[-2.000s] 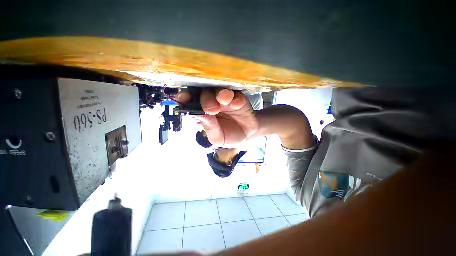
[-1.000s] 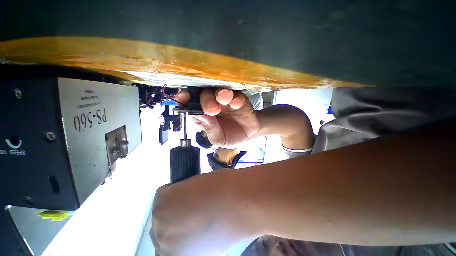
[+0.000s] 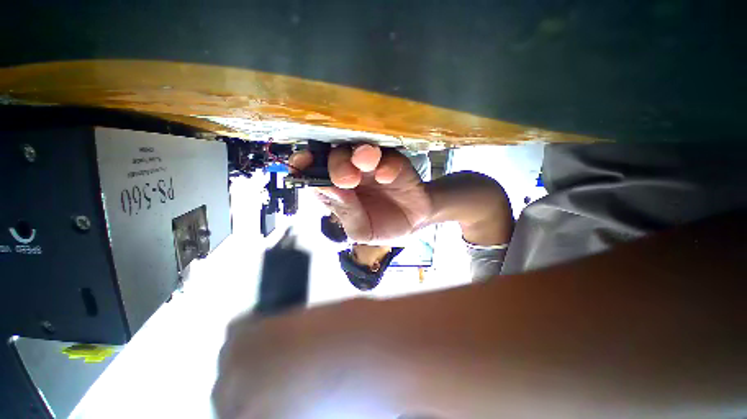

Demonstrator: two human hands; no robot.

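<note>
The picture appears upside down. My left hand (image 3: 377,196) pinches a small dark and silver module (image 3: 310,180) beside the feeder, with fingertips curled over it. My right hand (image 3: 303,364), large and blurred at the bottom, is closed around a black electric screwdriver (image 3: 284,274). The driver's tip is apart from the module, lower in the picture and slightly left of it. The rest of the driver is hidden by my right hand or cut off by the edge.
A white-grey and black screw feeder (image 3: 164,213) marked PS-560 stands at left. Dark parts (image 3: 250,155) lie beside it. A yellow-orange band (image 3: 270,94) crosses the top below a dark green surface (image 3: 409,41). Another person (image 3: 368,266) is behind my left hand.
One second ago the driver's bit touched the module. Now my right hand and the driver have moved away, down and left in the picture. My left hand has barely moved.
</note>
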